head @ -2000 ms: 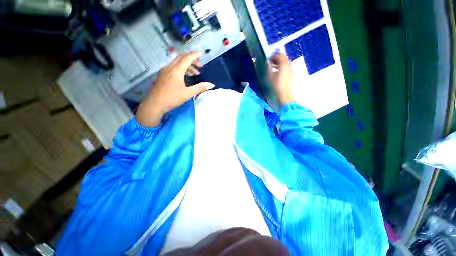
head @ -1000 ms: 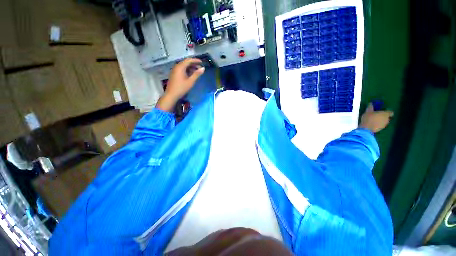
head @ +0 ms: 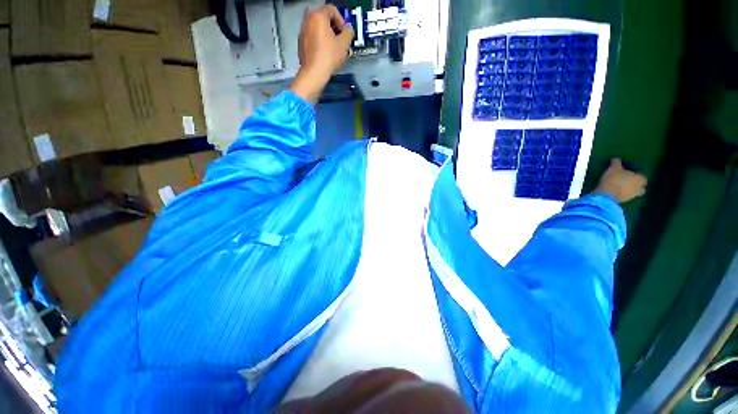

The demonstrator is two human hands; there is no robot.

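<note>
My left hand (head: pixel 325 44) is at the front left of the machine fixture (head: pixel 380 26). Its thumb and fingertips are close together beside a small blue spot; whether they grip it cannot be told. My right hand (head: pixel 621 182) is on the green conveyor, just right of the tray, fingers bent over the belt. No part shows clearly in it, and the underside of the fingers is hidden. The white tray (head: pixel 477 149) holds blue parts (head: pixel 538 77) in a larger upper block and a smaller lower block (head: pixel 544 162).
The machine's front panel (head: pixel 388 83) has a red button and a dark one. The green conveyor (head: pixel 647 105) runs along the right. Brown cartons (head: pixel 137 89) are stacked at the left, beside an off-white pile (head: pixel 226 89). A black cable loop (head: pixel 235 24) hangs at the top left.
My left hand has moved up from below the panel to the fixture. My right hand went from the tray to the conveyor and stays there; the blue part seen beside it no longer shows clearly.
</note>
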